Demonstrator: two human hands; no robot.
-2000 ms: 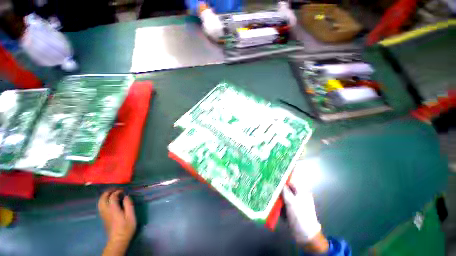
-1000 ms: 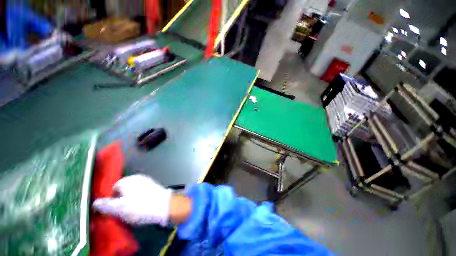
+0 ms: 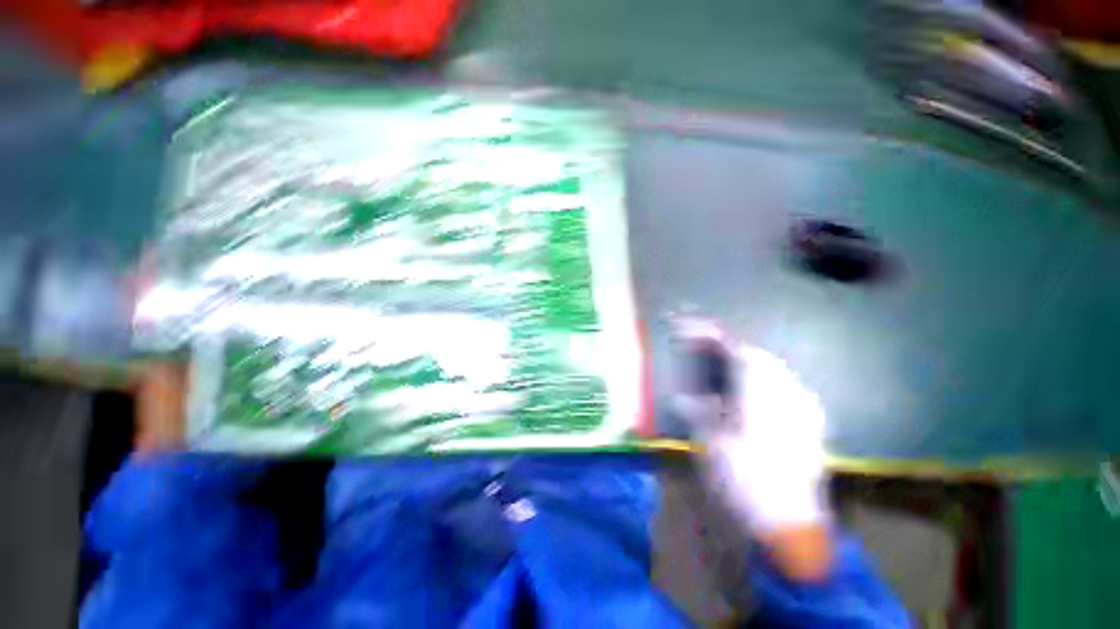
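A large green circuit board (image 3: 393, 270) with white border lines lies at the bench's front edge, close to my body, strongly blurred. A thin red edge shows along its right side. My left hand (image 3: 160, 403) is bare, blurred and partly hidden at the board's lower left corner; its grip is unclear. My right hand (image 3: 768, 430), in a white glove, is just right of the board and apart from it. A dark patch shows between its fingers; blur hides whether it is a tool or shadow.
A small black object (image 3: 841, 250) lies on the green bench right of the board. A red piece (image 3: 270, 25) is behind the board at the upper left. A blurred metal-framed unit (image 3: 983, 80) stands at the upper right. Yellow edging (image 3: 933, 467) runs along the bench front.
The board now lies squarer and nearer my body at the front edge. My right hand has left the red piece beneath it. The view has swung back down from the right side.
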